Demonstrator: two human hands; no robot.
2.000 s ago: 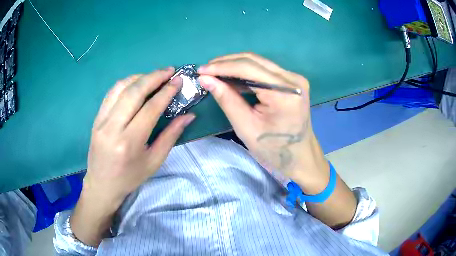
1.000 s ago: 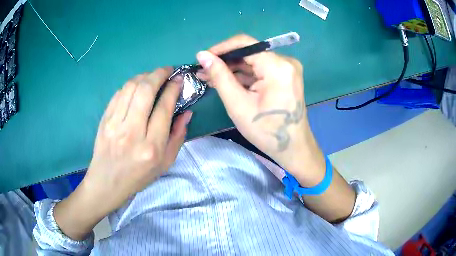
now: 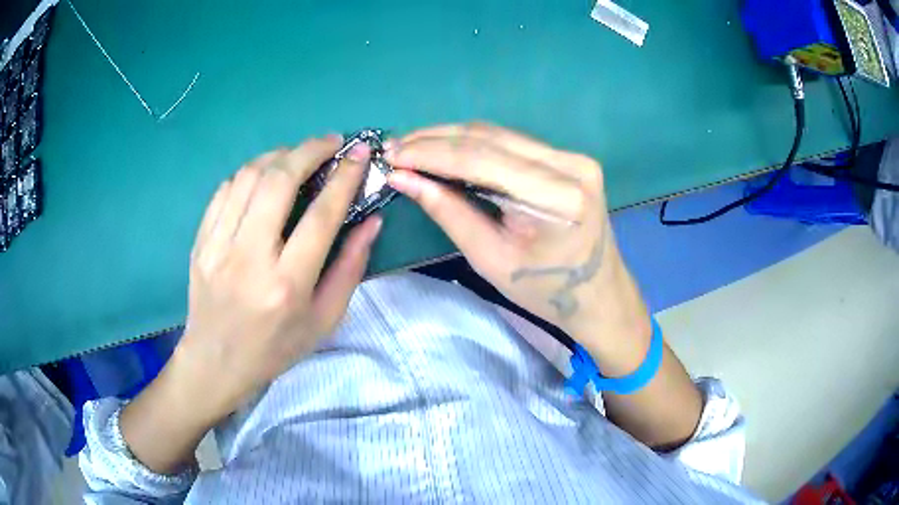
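A small black module (image 3: 375, 185) with a silver-white centre lies on the green mat at the middle. My left hand (image 3: 266, 252) holds it from the left, with fingertips on its upper edge and face and the thumb near its lower edge. My right hand (image 3: 537, 217) grips dark, thin tweezers (image 3: 473, 189) with a pale rear end, slanted down to the right across the palm. The fingertips are at the module's right edge and hide the tweezer tips. A blue strap is on my right wrist.
Rows of black modules (image 3: 20, 128) stand at the left edge. A bent strand of solder wire (image 3: 126, 81) lies upper left. A white label (image 3: 620, 22) is at the top. A blue soldering station (image 3: 794, 35) with a black cable (image 3: 789, 168) is upper right. The mat's front edge runs below my hands.
The right hand has turned back down, and the tweezers' rear end has swung from pointing up right to down right. The left hand still holds the module, which has barely moved.
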